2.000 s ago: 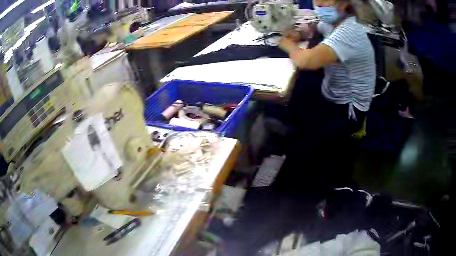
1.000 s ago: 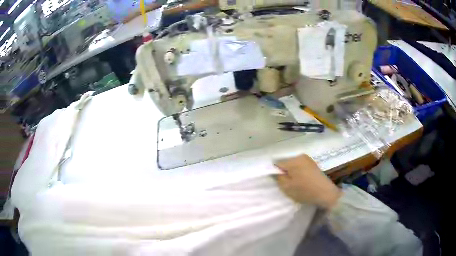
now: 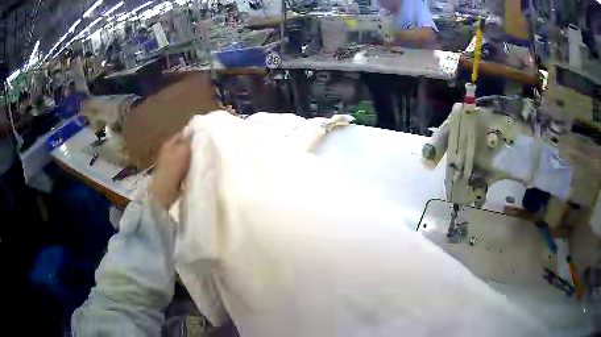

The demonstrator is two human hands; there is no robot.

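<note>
A large white garment (image 3: 296,230) spreads over the left and front of the white machine table. My left hand (image 3: 172,164) grips its far left edge and holds the cloth up; the fingertips are partly hidden in the folds. My right hand is not in view. The cream sewing machine (image 3: 484,141) stands at the right, with its presser foot (image 3: 455,227) above the flat needle plate (image 3: 501,243). No cloth shows under the foot.
Black thread snips (image 3: 559,281), an orange-yellow pencil (image 3: 574,280) and a blue-handled tool (image 3: 547,237) lie at the right. A brown panel (image 3: 172,115) stands behind my left hand. A person (image 3: 412,23) sits at another table behind.
The view has swung left. The hand that held the cloth's front edge near the snips is out of the picture. My left hand has come into view, gripping the garment's left edge.
</note>
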